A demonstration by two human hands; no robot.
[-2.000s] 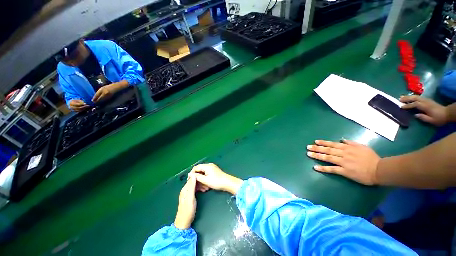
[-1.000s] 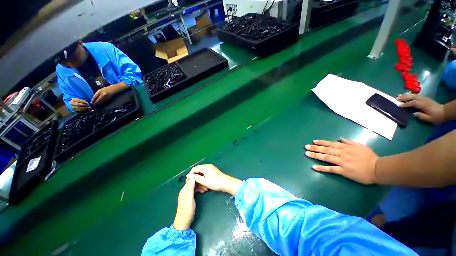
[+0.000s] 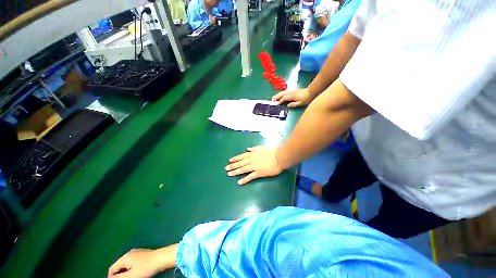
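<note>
My right hand (image 3: 133,263) rests on the green bench (image 3: 179,187) at the bottom left, at the end of a light blue sleeve. It is partly cut off by the lower edge, so its fingers do not show fully. My left hand is out of the picture. A white paper sheet (image 3: 234,115) lies on the bench ahead, with a dark smartphone (image 3: 270,111) on its right part. Red parts (image 3: 268,69) lie in a row beyond the phone, right of a white post (image 3: 243,43).
A person in a white short-sleeved shirt (image 3: 435,119) stands at the right, both hands flat on the bench, one beside the phone. Black trays (image 3: 70,133) with dark small parts line the far left side. Other workers in blue sit farther along. A cardboard box (image 3: 41,122) stands beyond the line.
The view has turned right. My left hand has left the picture and my right hand is now at the lower edge. The standing person's torso now shows; the worker opposite no longer does.
</note>
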